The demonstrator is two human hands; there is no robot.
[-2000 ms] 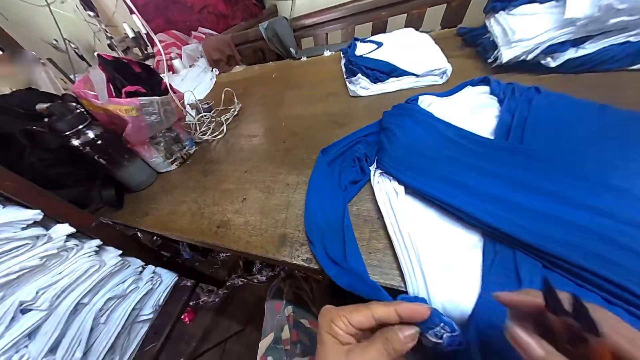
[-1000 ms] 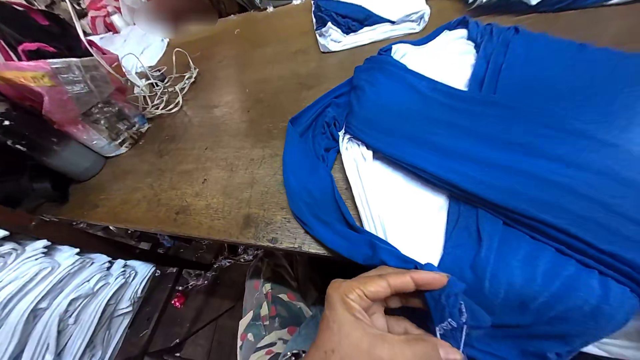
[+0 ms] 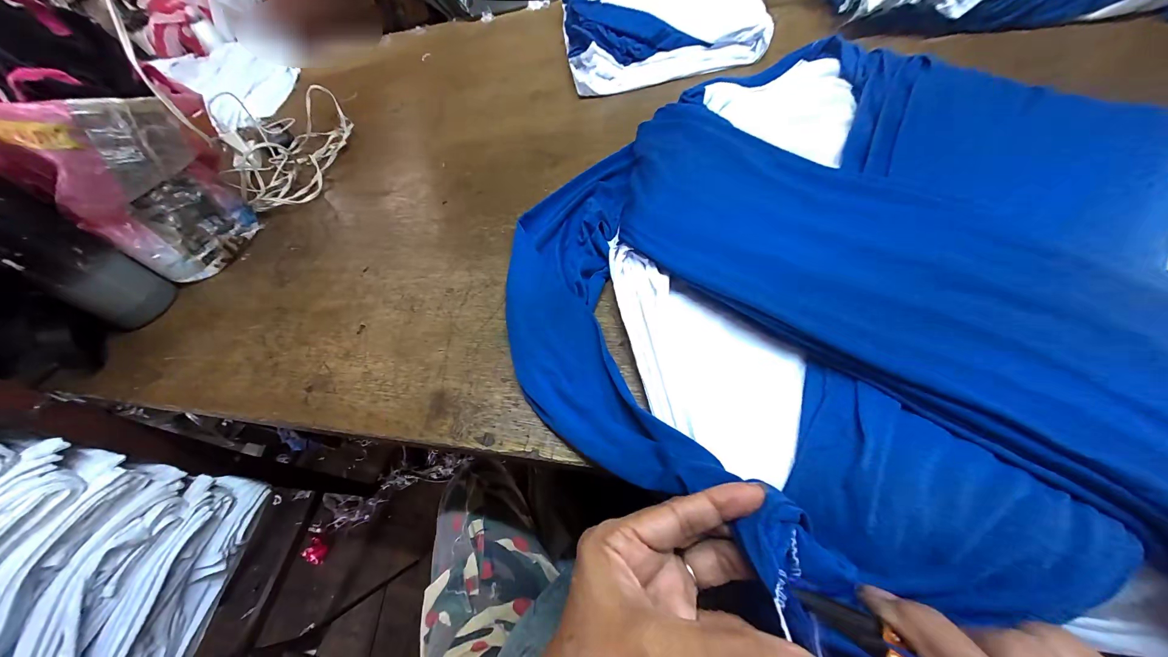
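My left hand (image 3: pixel 652 579), with a ring on one finger, pinches the end of a blue sleeve (image 3: pixel 547 310) at the table's front edge. White stitching and loose thread show on the sleeve's seam there. At the bottom right my right hand (image 3: pixel 940 630), partly cut off by the frame, holds a dark-bladed cutting tool (image 3: pixel 844 620) with some orange on its handle, its blades against the sleeve end. The sleeve belongs to a blue and white garment (image 3: pixel 912 228) spread over the right of the table.
The wooden table (image 3: pixel 411 274) bears a tangled white cable (image 3: pixel 306 160), a pink plastic bag (image 3: pixel 109 173), a dark bottle (image 3: pixel 119 283) and a folded blue-and-white garment (image 3: pixel 675 41). Another fabric pile (image 3: pixel 985 18) lies at the back right. Stacked white cloth (image 3: pixel 100 557) stands lower left.
The view has shifted. My right hand, out of view a second ago, is back at the sleeve end with the cutting tool. My left hand keeps its pinch on the sleeve.
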